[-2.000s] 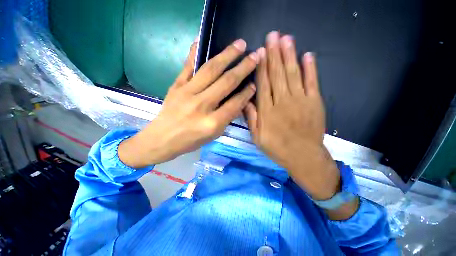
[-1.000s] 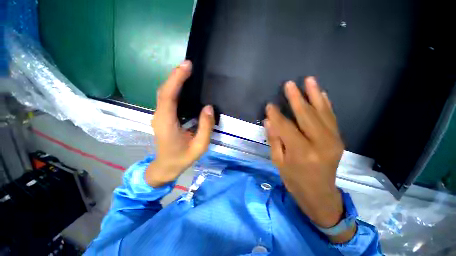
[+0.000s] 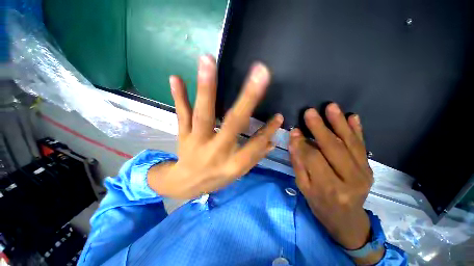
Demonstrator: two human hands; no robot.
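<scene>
The black insulating sheet [image 3: 322, 62] covers the floor of the chassis tray, whose bright left rim [image 3: 224, 31] stands upright. A silver-white flange [image 3: 387, 174] runs along the near end. My left hand [image 3: 213, 150] is over the tray's near left corner, fingers spread and slightly blurred, holding nothing. My right hand [image 3: 335, 166] lies at the near edge, its fingertips on or just over the black sheet, palm down, holding nothing. Whether the left fingers touch the tray, I cannot tell. The far end of the tray is out of the picture.
The green bench top [image 3: 176, 47] lies left of the tray. Crinkled clear film [image 3: 67, 83] hangs over the bench edge at left, and more film [image 3: 431, 234] lies at lower right. Black equipment [image 3: 47, 187] stands low at left, beside a floor with a red line.
My left hand has opened with its fingers spread and come nearer my right hand. My right hand has moved slightly right and toward me. The tray has shifted a little to the right in view.
</scene>
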